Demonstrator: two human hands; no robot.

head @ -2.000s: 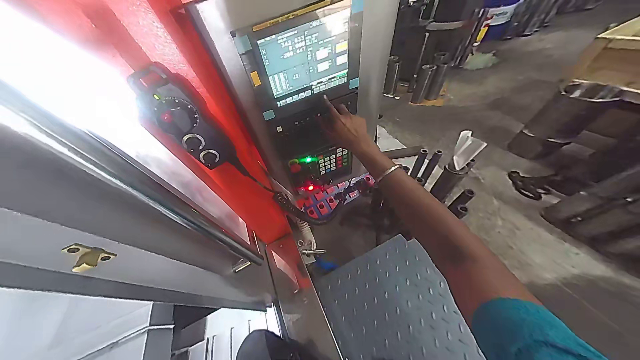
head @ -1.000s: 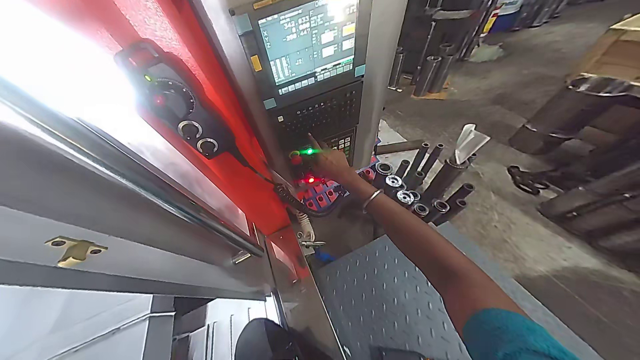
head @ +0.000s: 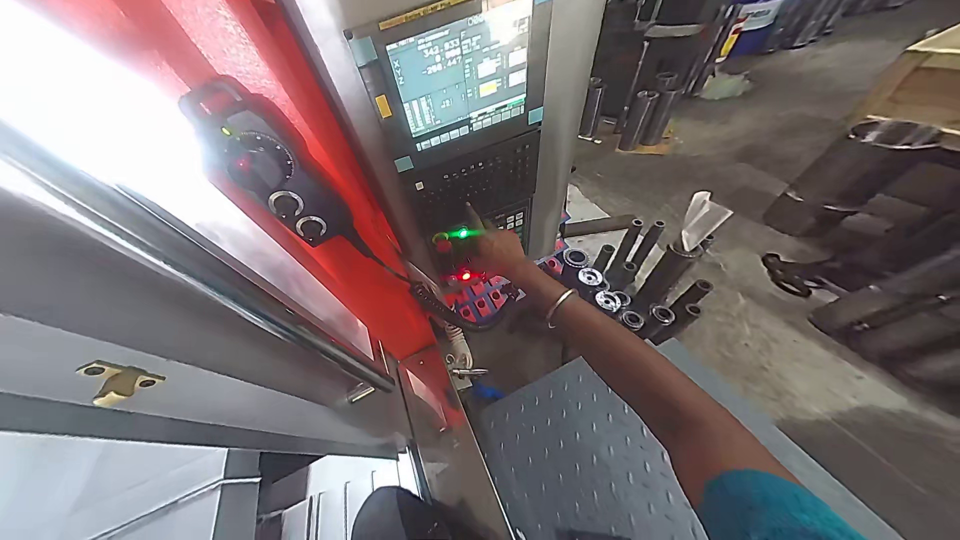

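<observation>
My right hand (head: 495, 247) is over the lower part of a CNC machine's control panel (head: 476, 169), beside a green light (head: 463, 233) and a button keypad (head: 514, 222). One finger points up toward the keys; whether it touches them I cannot tell. Nothing is seen held in it. A metal bangle (head: 560, 308) is on the wrist. Above the keys, the lit screen (head: 461, 79) shows rows of numbers. A handwheel pendant (head: 262, 165) with a dial and two knobs hangs on the red panel left of the screen. My left hand is not in view.
Below the panel runs a grey tread-plate step (head: 592, 450). Metal tubes and rings (head: 609, 301) stand to the right of the controls. A long metal door handle bar (head: 247, 277) crosses the left side. Large dark cylinders (head: 892, 300) lie on the floor at the right.
Two seconds ago my right hand was at the lower edge of the screen. It has moved down to the lower keys near the green light and has stayed about there since one second ago.
</observation>
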